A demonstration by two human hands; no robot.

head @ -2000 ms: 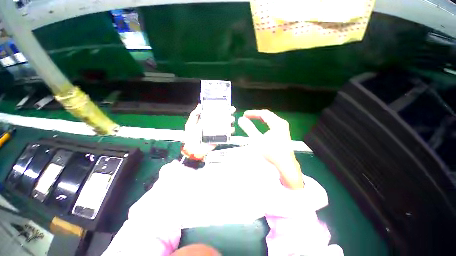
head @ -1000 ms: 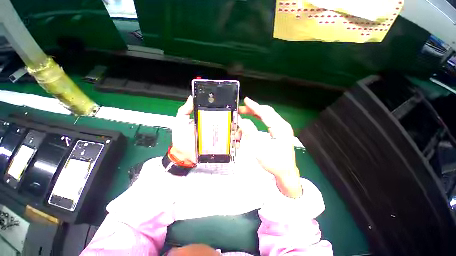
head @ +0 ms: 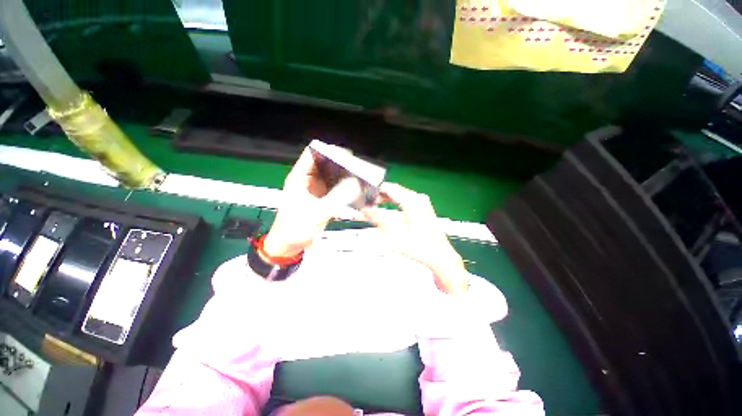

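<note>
A phone unit [head: 351, 165] is held up and tilted in front of me, above the bright paper sheets. I see it foreshortened, with a pale strip along its top and a dark, reflective face below. My left hand [head: 307, 199] grips its left side, with a black band and red-orange cord at the wrist. My right hand [head: 407, 221] is at its lower right, with fingers touching or close to it; the overexposure hides the exact contact. The white paper sheets [head: 350, 313] lie on the green mat under my forearms, washed out.
A black fixture [head: 183, 272] with several phones in slots stands at left. A tall black tray stack [head: 586, 268] is at right. A yellow-wrapped post [head: 102, 138] rises at left. A yellow card [head: 553, 41] hangs above. A black line tray [head: 236, 146] lies on the green belt.
The phone was upright with its open back and yellow-edged battery facing me; now it is tipped and turned. My right hand has moved in to the phone's lower right.
</note>
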